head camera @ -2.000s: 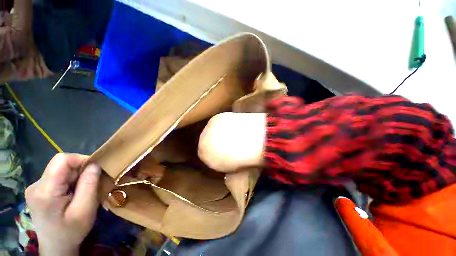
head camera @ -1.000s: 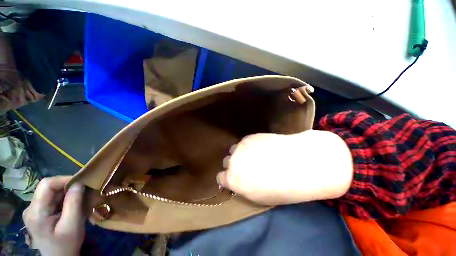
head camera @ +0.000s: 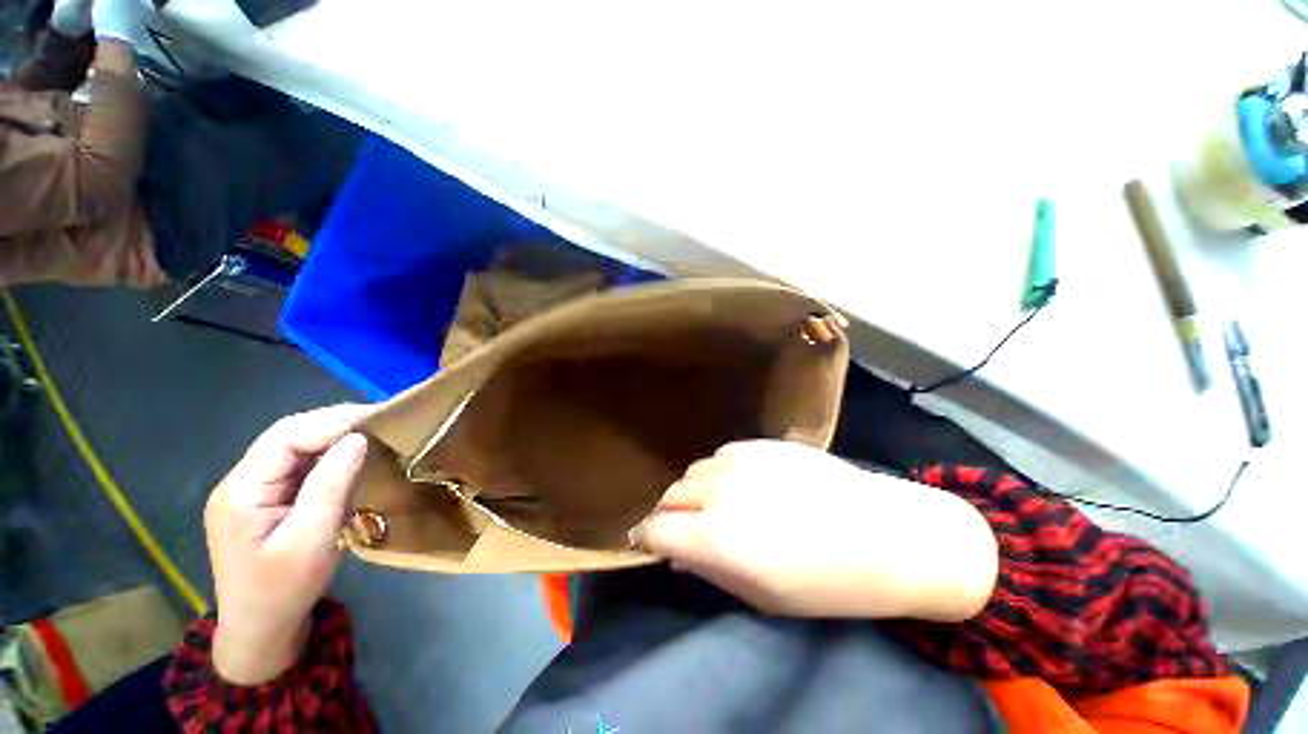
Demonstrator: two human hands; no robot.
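Note:
A tan-brown handbag body (head camera: pixel 502 551) is held over my lap with its mouth open, showing the brown lining (head camera: pixel 617 409). A gold-edged zip (head camera: pixel 442 430) runs inside the mouth. A small gold ring shows at each end of the mouth. My left hand (head camera: pixel 287 523) grips the left end between thumb and fingers. My right hand (head camera: pixel 825 531) pinches the near edge of the mouth right of centre; its fingertips are partly inside the bag.
The white table (head camera: pixel 689 129) bears a green-handled tool (head camera: pixel 1040 251) with a black cord, a wooden-handled tool (head camera: pixel 1162 251), snips or tweezers (head camera: pixel 1245 384) and a cup with a blue item (head camera: pixel 1234 165). A blue bin (head camera: pixel 380 258) holds brown pieces below. A person (head camera: pixel 72 172) is at upper left.
My right hand has come out from deep inside the bag to its near edge. My left hand still grips the left end. More of the table and its tools shows.

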